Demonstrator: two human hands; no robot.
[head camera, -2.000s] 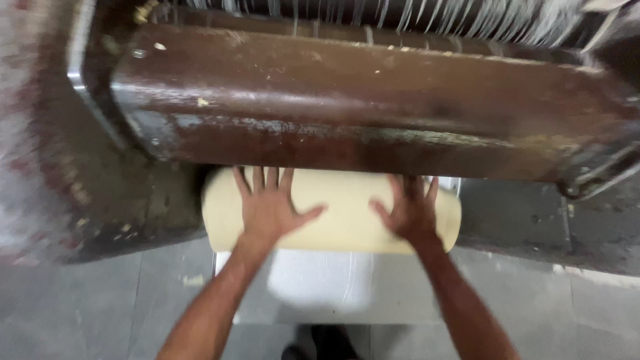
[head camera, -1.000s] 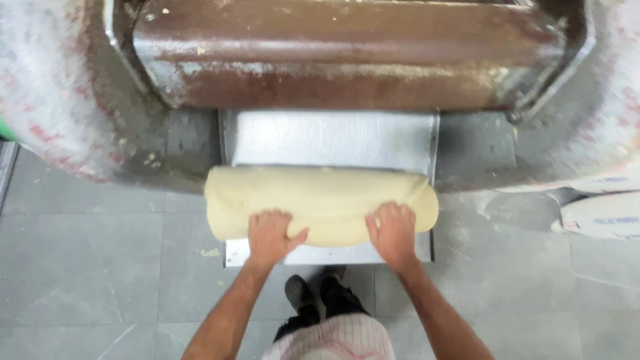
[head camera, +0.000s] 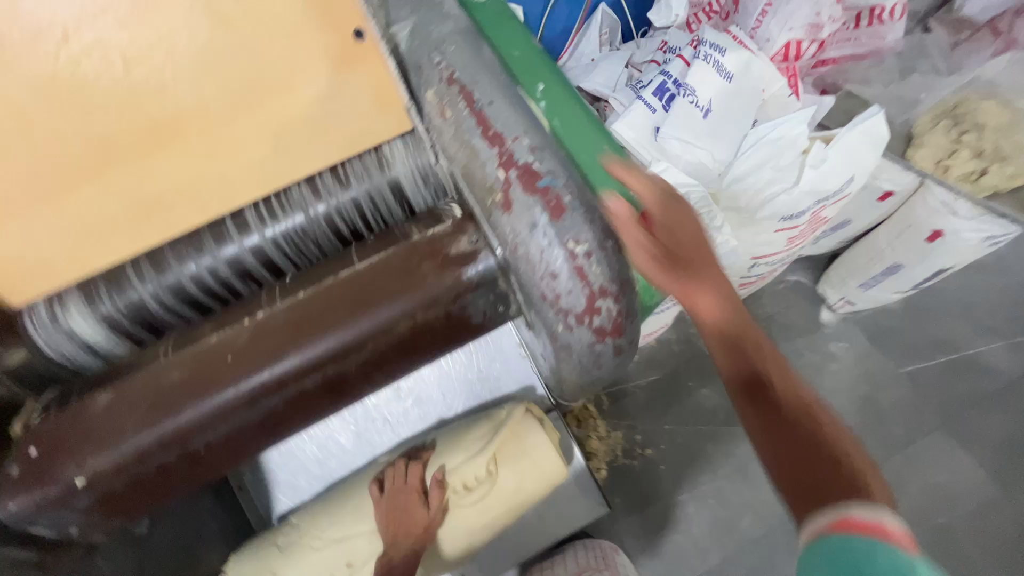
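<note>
A thick roll of pale dough (head camera: 504, 480) lies on a metal tray (head camera: 416, 400) below the rollers of a dough sheeter. My left hand (head camera: 406, 500) rests on top of the roll, fingers spread, beside a row of finger dents. My right hand (head camera: 660, 232) is raised at the green side panel (head camera: 552, 96) of the machine, near its worn grey housing (head camera: 536, 200). That hand is blurred; whether it touches the panel or holds anything is not clear. Above the tray are a brown metal cover (head camera: 264, 368) and a dark roller (head camera: 240, 240) streaked with flour.
A wooden board (head camera: 184, 120) slopes behind the roller. White printed flour sacks (head camera: 744, 144) are piled at the right, beside a container with crumbly dough (head camera: 972, 140). Dough crumbs (head camera: 596, 440) lie on the grey tiled floor by the tray.
My right hand has left the dough roll and moved to the machine's right side. My left hand is still on the roll. The view has swung to the right.
</note>
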